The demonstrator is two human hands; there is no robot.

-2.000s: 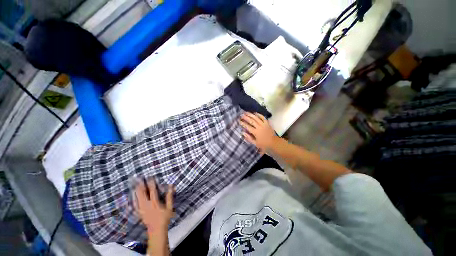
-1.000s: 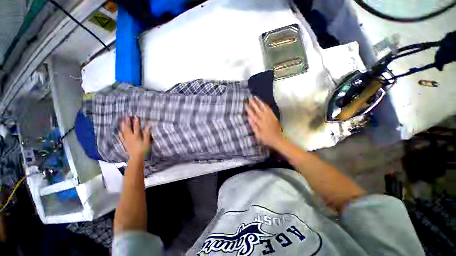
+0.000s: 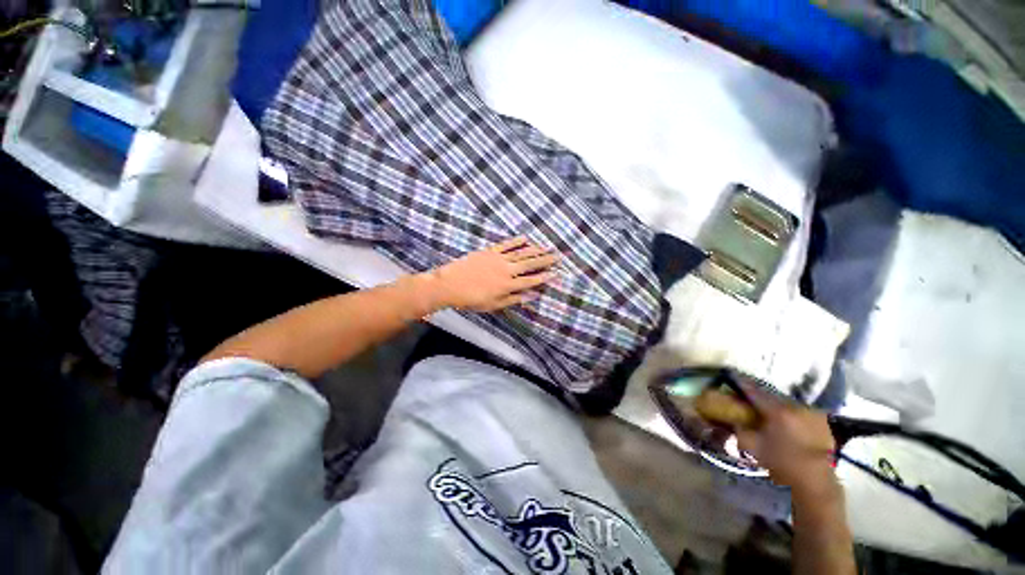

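Observation:
The plaid garment (image 3: 450, 169) lies over the dark blue padded board (image 3: 270, 56), with a plain dark part (image 3: 677, 261) at its right end. My left hand (image 3: 495, 275) rests flat on the plaid cloth near its front edge, fingers a little apart. My right hand (image 3: 787, 438) is closed around the tan handle of the steam iron (image 3: 722, 407) at the right, on or just over the iron rest; it is blurred. The iron's tip points left toward the garment.
A metal plate with two raised bars (image 3: 746, 242) lies on the white table (image 3: 629, 101). Black hoses (image 3: 933, 449) run right from the iron. A grey-white open bin (image 3: 141, 157) stands at left. A small dark rectangle (image 3: 272, 180) lies at the table's front left edge.
My right hand has left the garment and taken hold of the iron. My left hand has moved right along the cloth. The view has turned, so the garment now slants down to the right.

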